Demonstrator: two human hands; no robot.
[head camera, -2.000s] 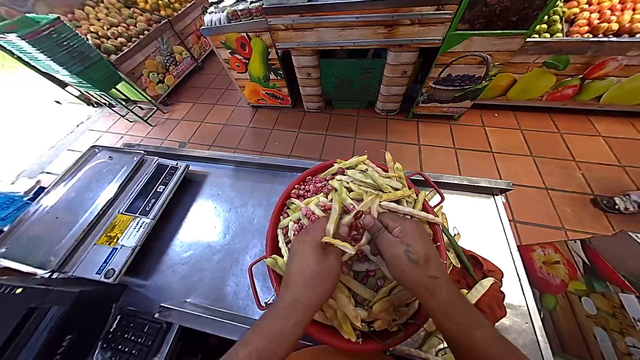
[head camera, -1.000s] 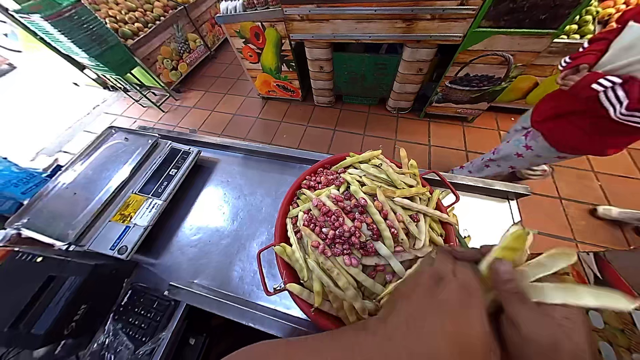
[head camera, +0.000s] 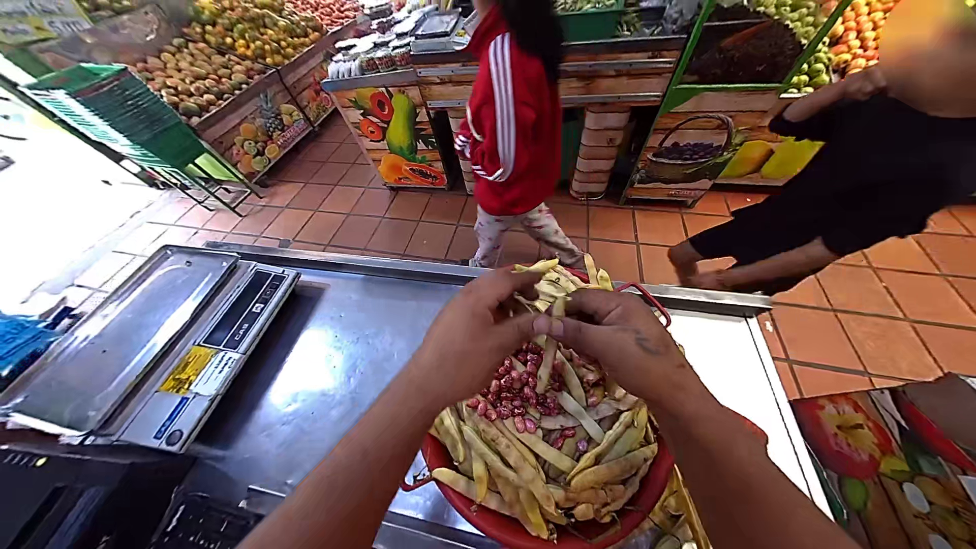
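My left hand (head camera: pixel 484 324) and my right hand (head camera: pixel 614 332) meet over a red plastic basin (head camera: pixel 488 522), their thumbs and fingers pinching one pale yellow bean pod (head camera: pixel 549 354) that points down between them. The basin is full of yellowish bean pods (head camera: pixel 503 465), with a heap of loose red-speckled beans (head camera: pixel 518 389) in its middle, below my hands. More pods lie at the basin's far side, just beyond my fingers. My hands partly hide the basin's far rim.
A metal scale (head camera: pixel 183 343) lies at the left on the steel counter (head camera: pixel 343 343). A person in a red jacket (head camera: pixel 507 114) is beyond the counter, and a person in dark clothes (head camera: pixel 862 168) leans at the right. Green crates (head camera: pixel 122 114) are stacked at far left.
Both hands have moved from the basin's lower right to above its far half, now with one pod between them. The person in red has moved left, and a person in dark clothes has come into view.
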